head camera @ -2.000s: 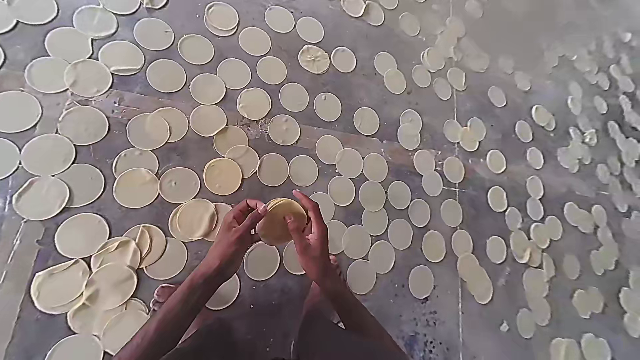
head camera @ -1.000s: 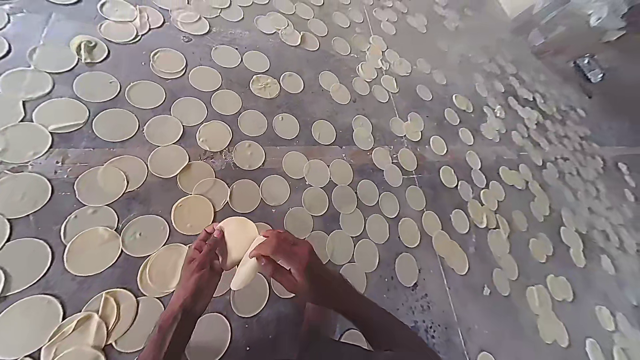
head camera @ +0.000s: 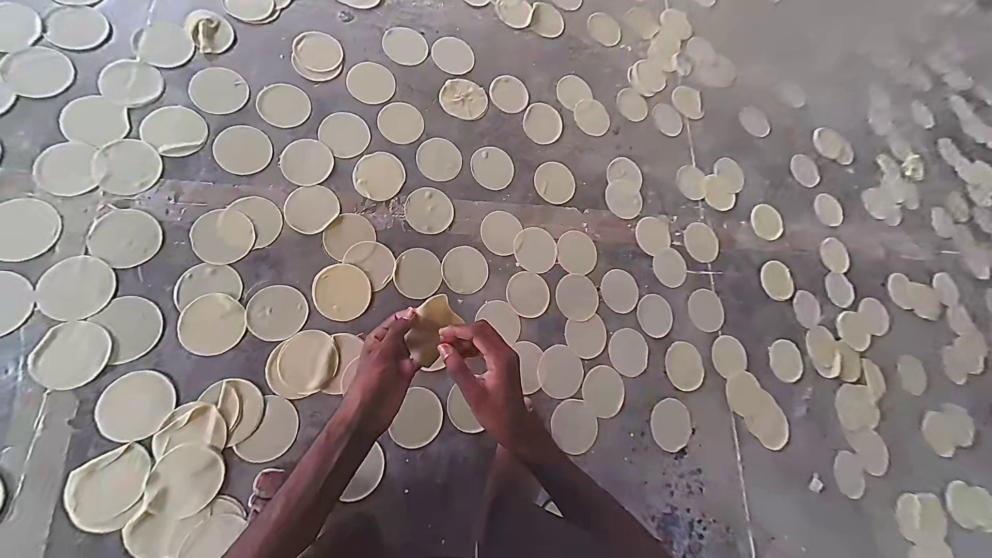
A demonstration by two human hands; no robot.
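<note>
My left hand [head camera: 385, 356] grips the left edge of a thin, round dough disc [head camera: 428, 329], pale yellow, bent up to a point at its top. My right hand [head camera: 487, 368] pinches the same piece at its right side between thumb and forefinger. Whether more than one disc is held cannot be told. Just up and left of my left hand lies a yellower disc [head camera: 342, 292] on the floor. Another disc [head camera: 415, 418] lies flat below, between my forearms.
Many similar discs cover the grey floor [head camera: 620, 496] on all sides, some overlapping. An uneven heap of discs [head camera: 184, 480] lies at lower left. A crumpled disc [head camera: 463, 99] is farther ahead. My foot [head camera: 267, 484] shows beside the left forearm.
Two seconds ago both hands held a rounder, flatter piece; one second ago two separate pale surfaces showed between them. Now a single bent piece shows, with the hands close together.
</note>
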